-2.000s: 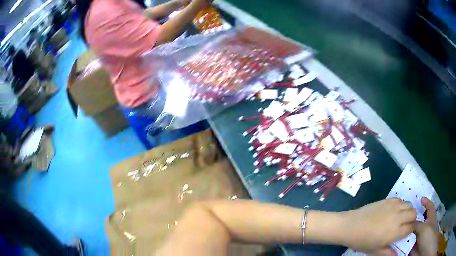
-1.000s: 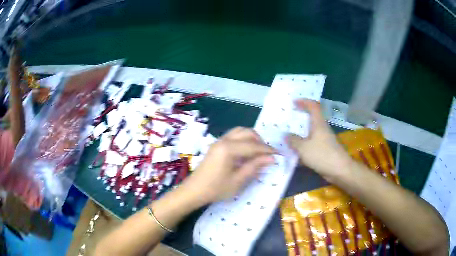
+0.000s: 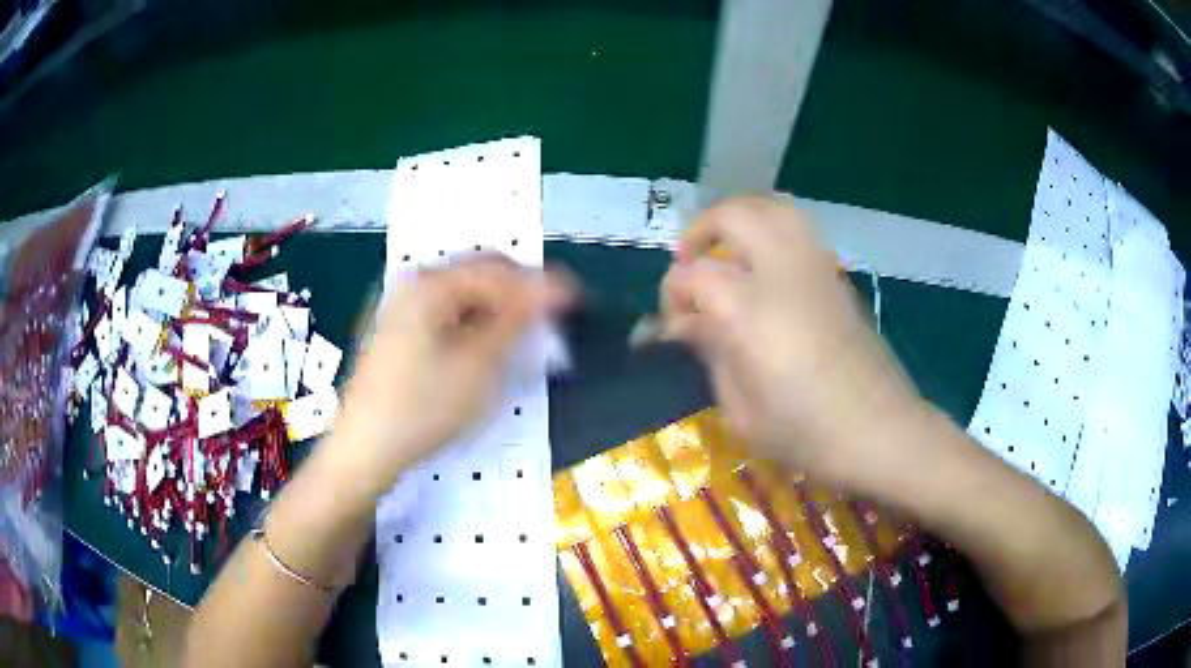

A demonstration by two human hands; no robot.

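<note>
My left hand (image 3: pixel 444 359), blurred, is over the white label sheet (image 3: pixel 479 539). A small white piece, likely a label (image 3: pixel 556 350), shows at its fingertips. My right hand (image 3: pixel 784 326), also blurred, is curled above the block of orange wired units (image 3: pixel 627 483). A pale bit and a speck of amber show at its fingers, but what it holds is unclear. The hands are apart. The units lie in close rows with red wires and tiny white plugs, partly under my right forearm.
A heap of labelled units (image 3: pixel 196 379) lies at left, beside a clear plastic bag (image 3: pixel 46 352) of red-wired parts. Spare dotted sheets (image 3: pixel 1084 339) overlap at right. A pale metal rail (image 3: pixel 601 209) edges the bench, with a blurred upright (image 3: pixel 764 98) rising beyond it.
The view has swung right, from the bag and heap to the sheet and orange block. My hands, both at the label sheet before, are now apart, the right one above the orange block.
</note>
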